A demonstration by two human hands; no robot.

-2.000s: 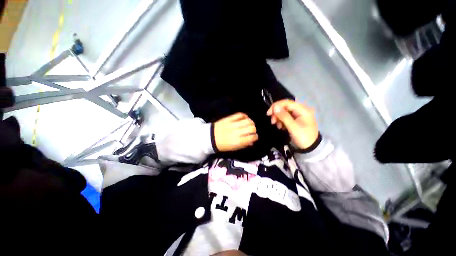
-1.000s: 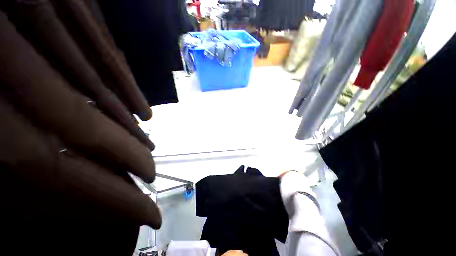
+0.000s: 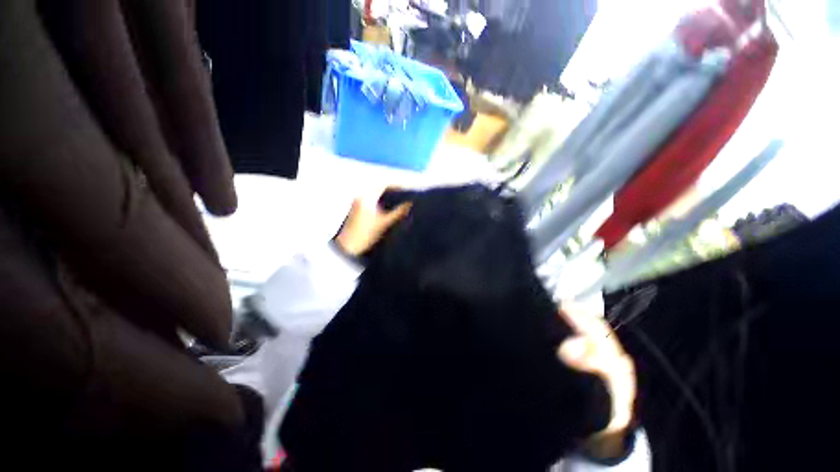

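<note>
A black garment (image 3: 442, 323) is held up in front of me and fills the lower middle of the view. A thin dark hook, perhaps of a hanger, shows at its top edge. My left hand (image 3: 370, 224) grips the garment's upper left part, with the fingers partly behind the cloth. My right hand (image 3: 600, 369) holds the garment's lower right side, the thumb on the cloth. Both hands are somewhat blurred. No tool can be made out.
Brown garments (image 3: 101, 203) hang close at the left, with a black garment (image 3: 253, 92) behind them. A blue bin (image 3: 382, 120) holding greyish-blue cloth stands on the floor ahead. Grey and red garments (image 3: 695, 129) hang at the upper right. Dark cloth (image 3: 764, 359) fills the lower right.
The view has lifted from my lap towards the room, then tilted. The black garment has come up close to the camera, with both hands raised at its sides.
</note>
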